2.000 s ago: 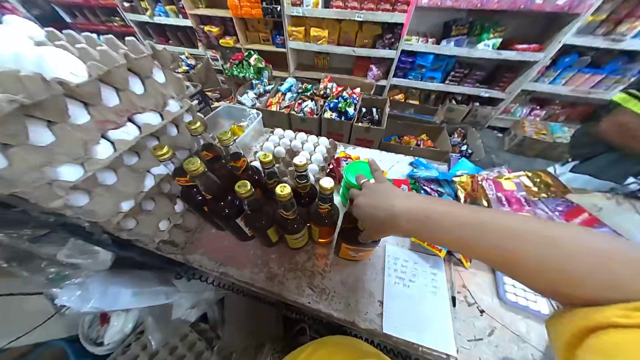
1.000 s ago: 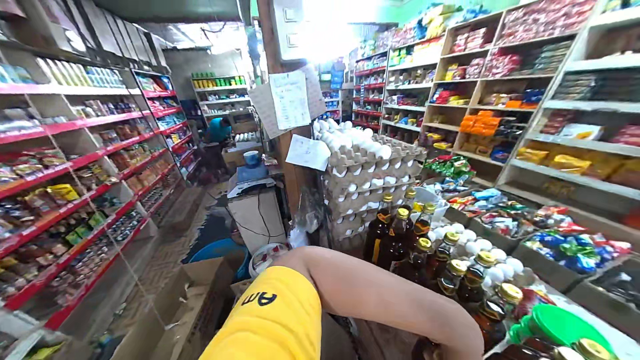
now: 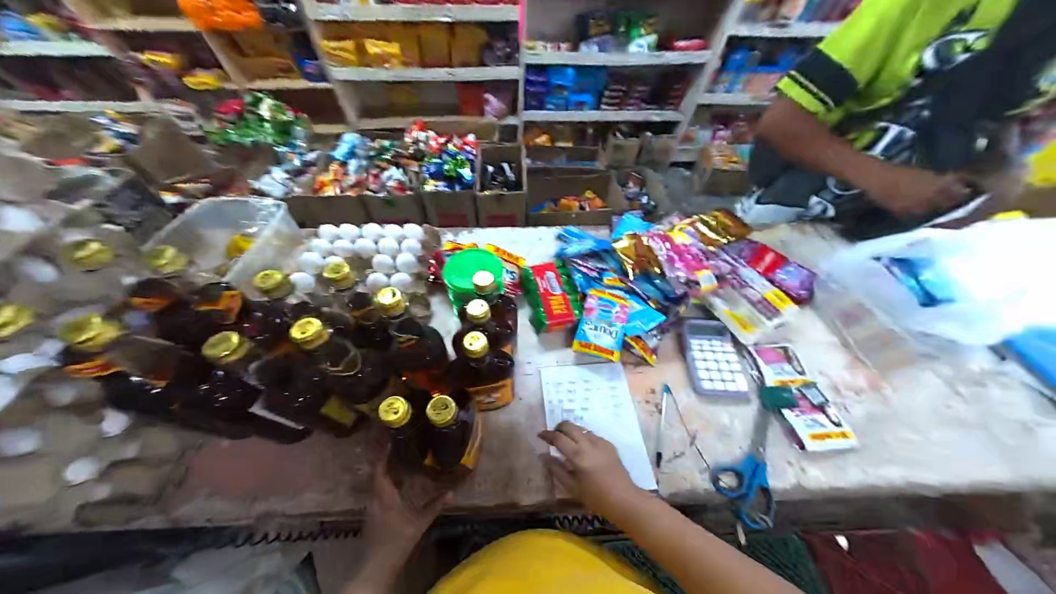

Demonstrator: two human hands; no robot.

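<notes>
My left hand (image 3: 404, 499) is closed around the lower part of two dark glass bottles with gold caps (image 3: 450, 437) at the near edge of the counter. Several more dark bottles (image 3: 412, 346) stand to the left and behind them. My right hand (image 3: 586, 462) rests on the lower left part of a sheet of paper (image 3: 598, 404) that bears handwriting, and holds nothing that I can see. A pen (image 3: 662, 425) lies right of the paper. Blue-handled scissors (image 3: 747, 483) and a calculator (image 3: 716, 359) lie farther right. A green lid (image 3: 473, 272) shows behind the bottles.
White eggs (image 3: 371, 247) sit in a tray behind the bottles, with a clear plastic tub (image 3: 239, 235) beside it. Colourful packets (image 3: 635, 264) are heaped at the counter's middle. A plastic bag (image 3: 949, 272) lies at right. Behind the counter, a person (image 3: 874, 157) stands near shelves (image 3: 615, 58).
The view has swung back from the aisle to the counter. My right hand, on a bottle by the green lid two seconds ago, is now on the paper. Two bottles now stand nearer the counter edge.
</notes>
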